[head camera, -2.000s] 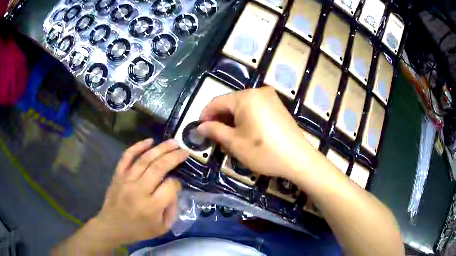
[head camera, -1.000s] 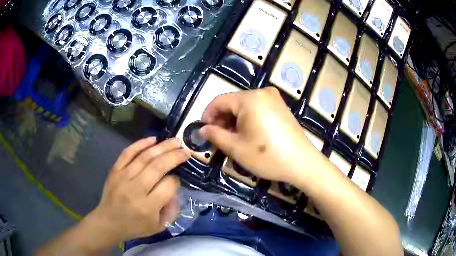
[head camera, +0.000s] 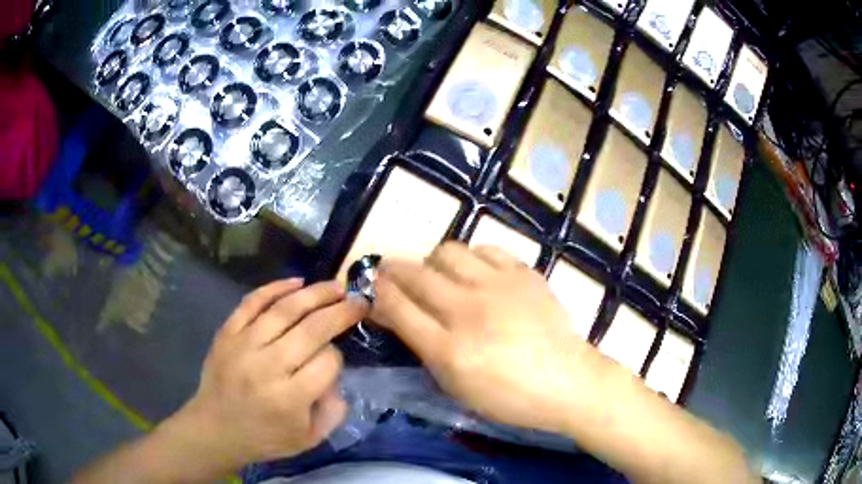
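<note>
A black ring with a silver centre (head camera: 363, 276) is at the lower end of the gold housing (head camera: 402, 222) in the tray's near left pocket. My right hand (head camera: 482, 331) has its fingertips at the ring's right side. My left hand (head camera: 274, 364) has its fingertips at the ring's left edge and the housing's lower left corner. Whether the ring lies flat in the housing is hard to tell. My right hand hides the lower parts of neighbouring housings. The glossy black tray (head camera: 487, 180) holds rows of gold housings with pale round areas.
A clear sheet of black rings (head camera: 232, 104) lies left of the tray on the dark green bench (head camera: 756, 350). A crinkled clear strip (head camera: 794, 331) and cables (head camera: 832, 189) are on the right. More clear film (head camera: 406, 397) is at the near edge.
My right hand has shifted down and flattened over the neighbouring pockets, its fingertips now at the ring's side. More of the upper housing shows. My left hand has barely moved.
</note>
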